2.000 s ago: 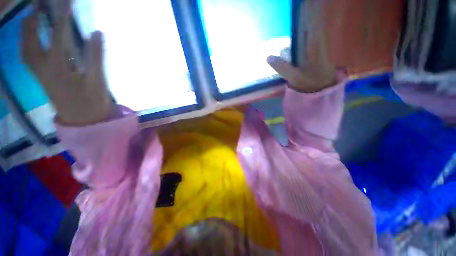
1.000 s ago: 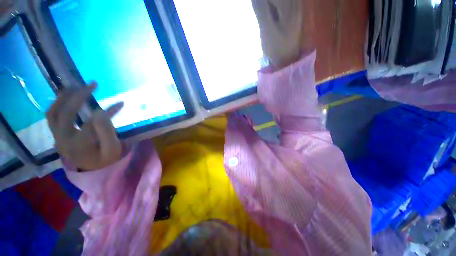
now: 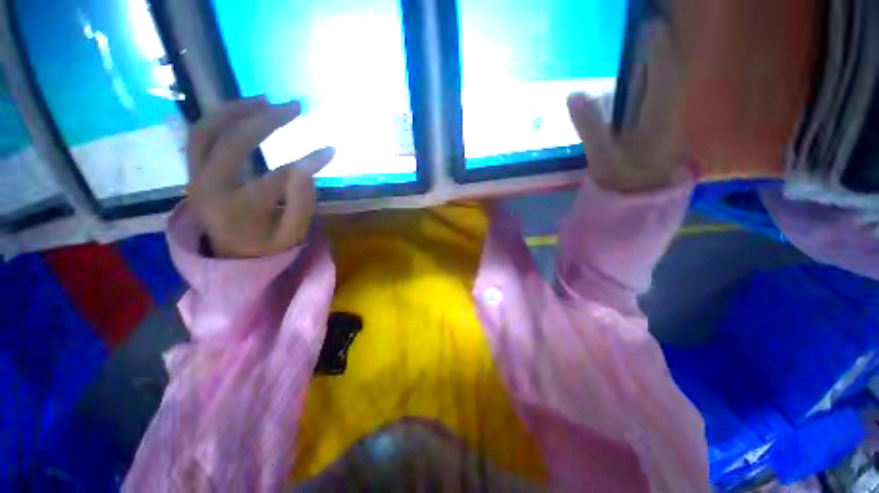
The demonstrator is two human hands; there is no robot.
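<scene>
Several lit tablets lie side by side with pale foam sleeve edges around them. The right tablet (image 3: 540, 67) and the middle tablet (image 3: 328, 77) show blue and white screens; their tops are cut off. A left tablet (image 3: 96, 77) is also lit, with glare. My left hand (image 3: 253, 178) is over the middle tablet's lower left edge, fingers apart and curled, thumb over the screen. My right hand (image 3: 631, 135) is at the right tablet's right edge, thumb over the screen, fingers blurred along the frame. Whether the fingers press the edge cannot be told.
The red-orange bench (image 3: 742, 87) shows right of the tablets. A stack of sleeved tablets (image 3: 837, 116) is cut off at the right edge. Blue bins (image 3: 790, 337) stand at lower right. Blue and red surfaces (image 3: 96, 289) lie at lower left, with grey floor and a yellow line below.
The view has shifted, so the tablets sit further right in the picture. The right screen has turned from white to blue and white. My right hand is back beside that tablet's edge, its thumb visible.
</scene>
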